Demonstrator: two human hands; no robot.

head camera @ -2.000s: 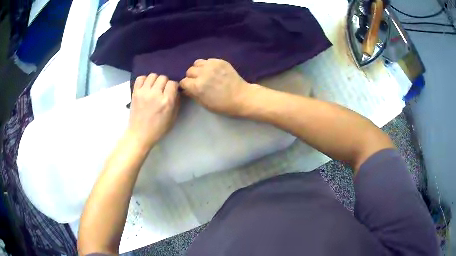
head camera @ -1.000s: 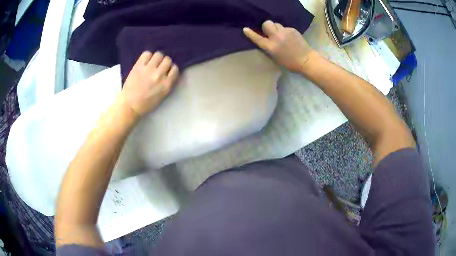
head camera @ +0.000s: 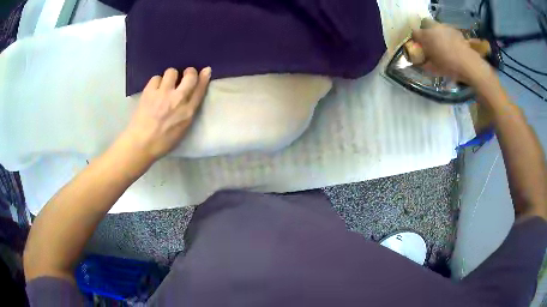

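The plain dark purple garment (head camera: 240, 42) lies spread over the white padded cushion (head camera: 252, 114), its lower edge running across the cushion. My left hand (head camera: 171, 108) lies on the garment's lower left edge, fingertips on the cloth; whether it pinches the cloth is hard to tell. My right hand (head camera: 447, 51) is closed round the orange-brown wooden handle (head camera: 414, 52) of the steam iron (head camera: 429, 81), at the right end of the table. The iron's pointed tip faces left, a little right of the garment. The hand is slightly blurred.
The off-white table cover (head camera: 372, 138) with faint rows of marks lies below the cushion. Black cables (head camera: 522, 69) run at the upper right. A blue basket (head camera: 117, 276) is on the floor at lower left. A white round object (head camera: 406, 247) is at lower right. A pale strip (head camera: 55, 17) shows at upper left.
My right hand has left the garment's edge and moved right onto the iron's handle. The iron has turned, its tip now pointing left. The garment lies flatter, with my left hand still at its edge.
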